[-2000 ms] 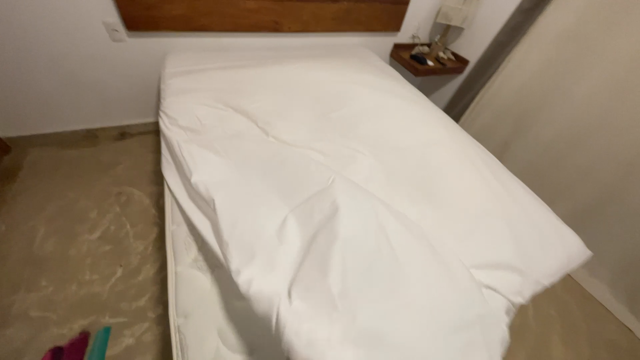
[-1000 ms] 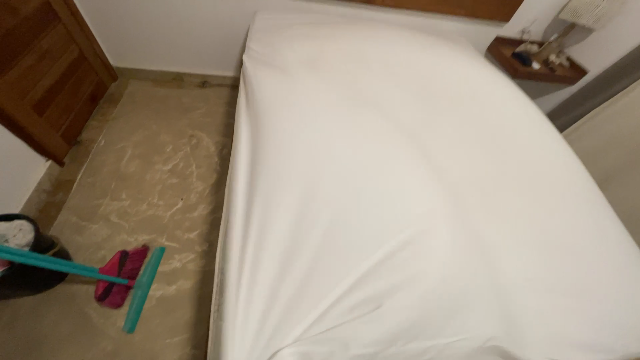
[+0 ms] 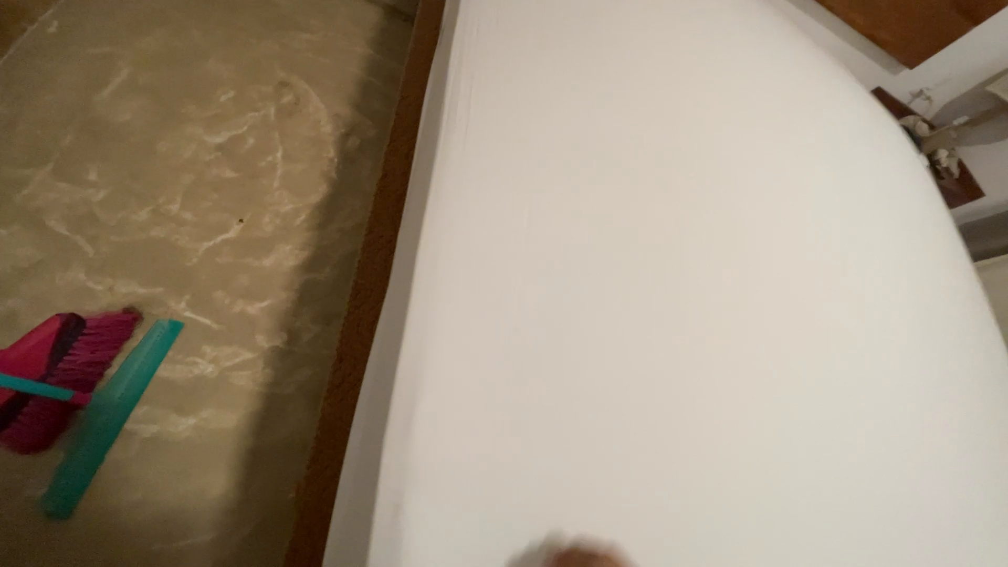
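A white fitted sheet (image 3: 669,276) covers the mattress and lies smooth and taut over its top and left side. At the bottom edge of the view a small, blurred part of one hand (image 3: 583,553) shows against the sheet. Which of my hands it is, and whether it grips the cloth, cannot be told. My other hand is out of view. Below the sheet's left side runs the brown bed base (image 3: 366,276).
A pink broom head (image 3: 71,370) and a teal squeegee (image 3: 114,421) are at the left, over the mottled floor (image 3: 197,173). A wooden wall shelf (image 3: 965,185) with small objects stands beyond the bed's right side, near a wooden headboard (image 3: 913,27).
The sheet had folds and left part of the mattress's side bare two seconds ago; now it lies smooth there. Part of a hand has come into view. The view has moved closer to the bed's left side.
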